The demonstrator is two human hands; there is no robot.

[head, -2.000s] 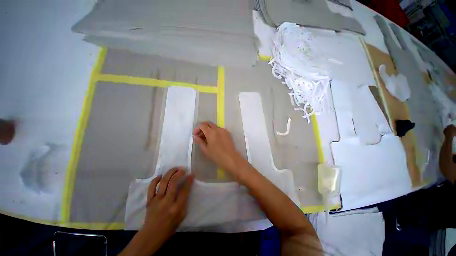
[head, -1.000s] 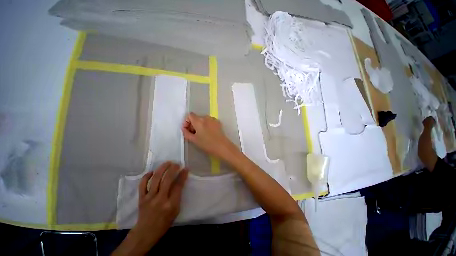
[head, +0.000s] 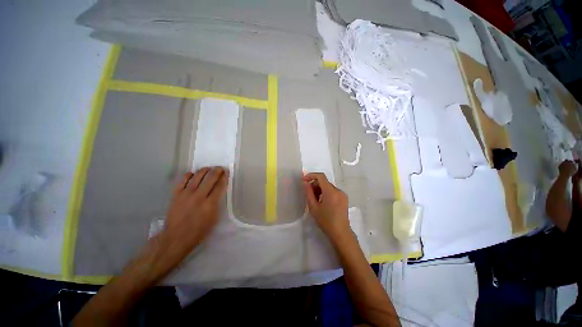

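Observation:
A vest panel (head: 255, 252) lies with two white shoulder straps pointing away from me and a U neckline between. A narrow white neckline strip (head: 261, 225) runs along the U. My left hand (head: 199, 199) lies flat over the lower part of the left strap, fingers on its inner edge, holding nothing. My right hand (head: 327, 203) pinches thumb and finger together at the inner edge of the right strap, on the strip's right side; its end is hidden by the fingers.
Yellow tape (head: 86, 163) frames the grey area. Grey panels (head: 204, 32) lie at the far side. A strip pile (head: 376, 76), glue bottle (head: 406, 220), white cut pieces (head: 459, 198) and a black object (head: 503, 157) are at right. Another person's hand (head: 567, 169) shows at far right.
My right hand has moved from the left strap across the neckline to the right strap. My left hand has moved up onto the left strap. The strip now shows along the U curve.

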